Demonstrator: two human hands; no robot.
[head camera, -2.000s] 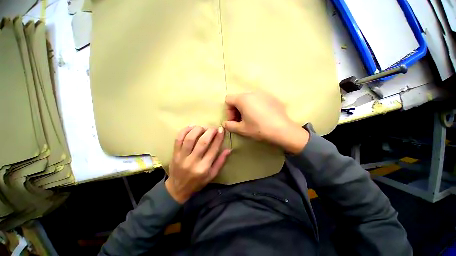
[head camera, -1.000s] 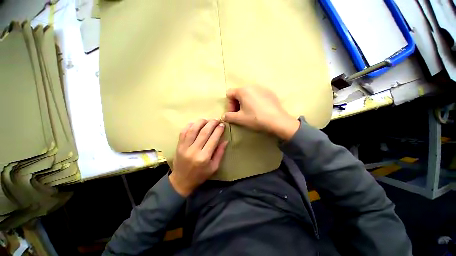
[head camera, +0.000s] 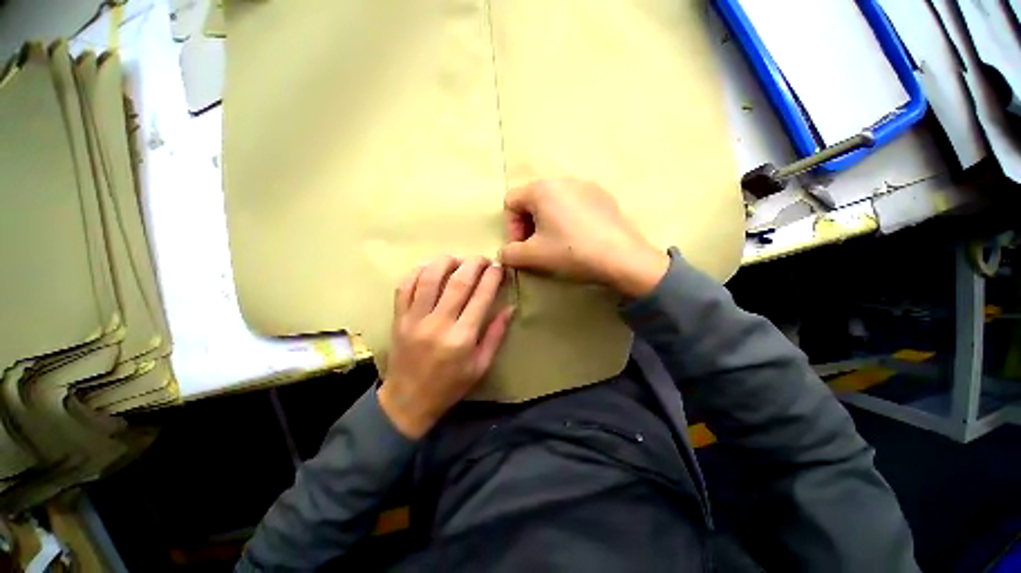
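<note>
A khaki-tan panel (head camera: 358, 146) lies spread over the table, its straight seam running down the middle and its near edge hanging over my lap. My left hand (head camera: 446, 325) rests on the panel just left of the seam, fingertips at the seam and thumb pressed near it. My right hand (head camera: 565, 235) is on the seam from the right, thumb and forefinger pinched together at the seam. Whether it pinches the panel's material or something small is hidden by the fingers. The two hands' fingertips nearly touch.
Stacked khaki panels (head camera: 56, 224) hang over the edge at left. The white table (head camera: 185, 280) shows beside them. A small hammer (head camera: 823, 162) lies against a blue-rimmed tray (head camera: 784, 90) at right. Grey-white sheets (head camera: 957, 84) lie beyond it. A metal frame (head camera: 968, 336) stands below at right.
The panel, table and hammer first shift slightly in view as the camera moves. Both hands stay at the seam and sit slightly higher in view.
</note>
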